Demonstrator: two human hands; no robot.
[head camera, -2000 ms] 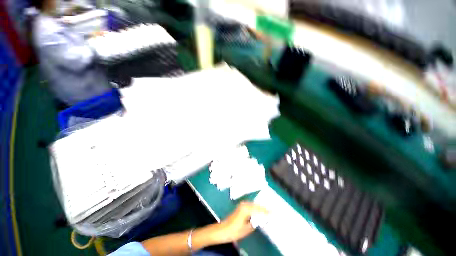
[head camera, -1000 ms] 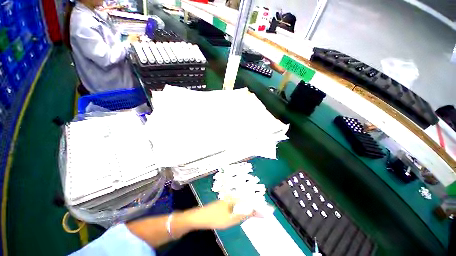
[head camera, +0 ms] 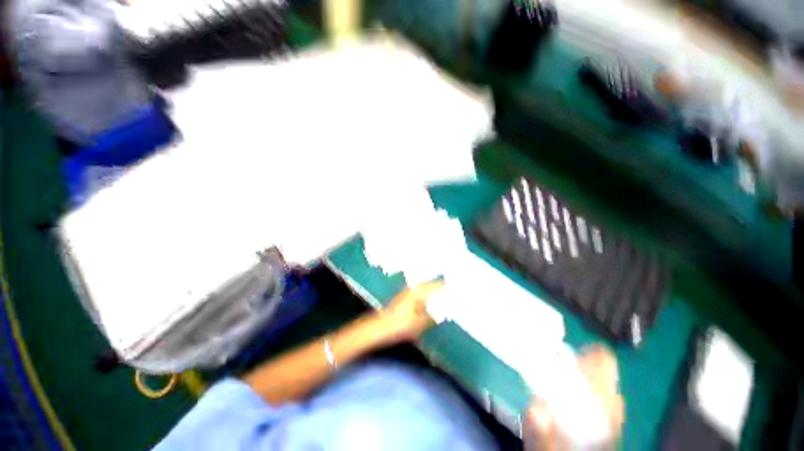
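My left hand (head camera: 411, 310) is at the left edge of the white work sheet (head camera: 507, 313), its fingertips closed on a small white die-cut piece (head camera: 437, 306). My right hand (head camera: 582, 401) is at the sheet's near right end, around a blurred white slim part (head camera: 577, 407); its exact shape is unclear. A loose pile of white die-cut pieces (head camera: 410, 240) lies beyond my left hand. The black parts tray (head camera: 573, 273) stands right of the sheet, white ends showing in its far part. The frame is strongly blurred.
Large white sheets (head camera: 326, 123) are stacked high beyond the pile. A bagged sheet stack (head camera: 167, 255) stands at left, beside a blue crate (head camera: 123, 141). Another black tray with a white area (head camera: 723, 383) is at lower right. A person's grey sleeve (head camera: 66, 70) shows upper left.
My left hand has moved from the die-cut pile to the work sheet's left edge. My right hand has come into view. The view has shifted, bringing the lower-right tray in.
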